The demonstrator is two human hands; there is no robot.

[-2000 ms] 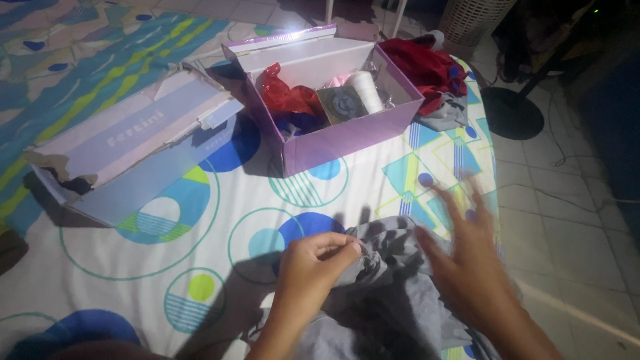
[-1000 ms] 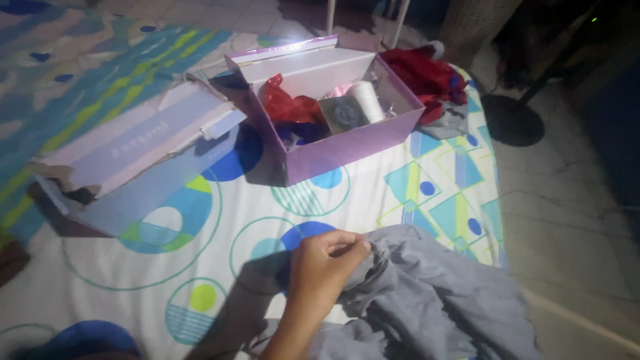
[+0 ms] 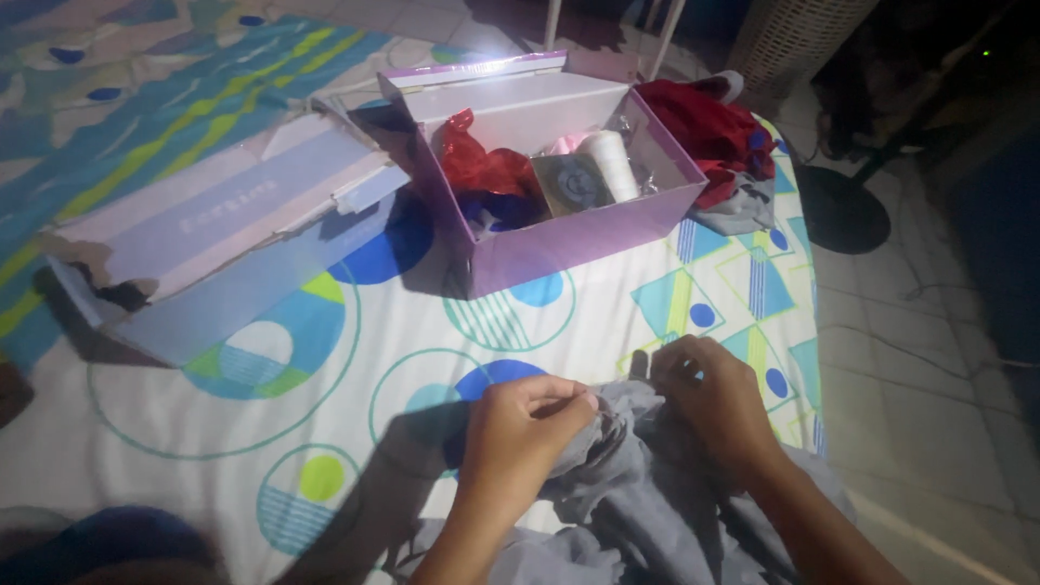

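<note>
Grey cloth [image 3: 642,504] lies bunched on the bed in front of me. My left hand [image 3: 524,431] pinches its upper edge between thumb and fingertips. Just to the right, my right hand [image 3: 711,398] is at the cloth's upper edge with its fingers curled; whether it grips the cloth or something small cannot be told. Beyond the hands stands an open purple cardboard box [image 3: 585,248]. Inside it are a red shiny wrapper [image 3: 487,166], a white thread cone [image 3: 611,166], a dark square piece with a round design [image 3: 573,183] and dark blue material [image 3: 504,210].
A torn, pale blue cardboard box [image 3: 244,268] bearing writing lies at the left on the patterned bedsheet [image 3: 211,422]. Red cloth [image 3: 707,130] and grey cloth [image 3: 739,203] lie right of the purple box. Past the bed's right edge are a round black stand base [image 3: 845,210], a cable and a wicker basket [image 3: 796,41] on the tiled floor.
My right hand, raised with spread fingers two seconds ago and out of view one second ago, is back at the cloth beside my left hand. The left hand keeps its pinch.
</note>
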